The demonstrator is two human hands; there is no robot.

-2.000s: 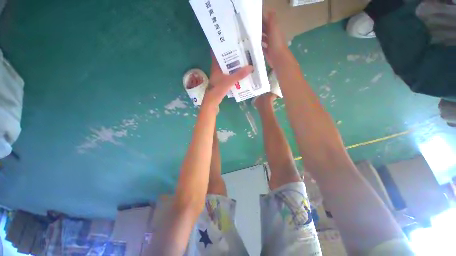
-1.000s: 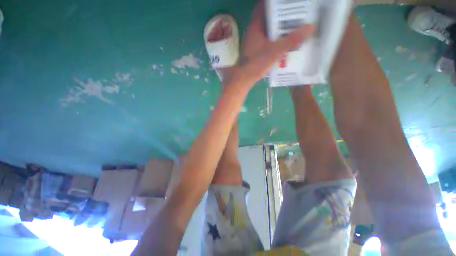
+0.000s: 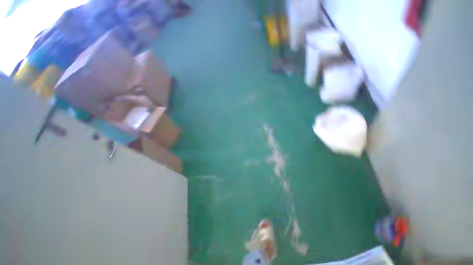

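The frame is blurred. The edge of a white printed thing [image 3: 365,258] shows at the bottom right, mostly cut off by the frame; it looks like a white retail box. Neither of my hands is in the picture, so I cannot tell how it is held. One of my feet in a light slipper [image 3: 265,239] is at the bottom centre on the green floor.
A grey-white door [image 3: 103,202] fills the lower left. Beyond it stand an open brown carton [image 3: 154,120] with something white inside and larger boxes. At the right are a white sack-like thing [image 3: 342,130], white stools or bins [image 3: 339,80], and a wall [image 3: 435,155].
The view has swung from my legs and the held white box to a passage beside the door. Both my hands and arms have left the picture; only a white edge shows low down.
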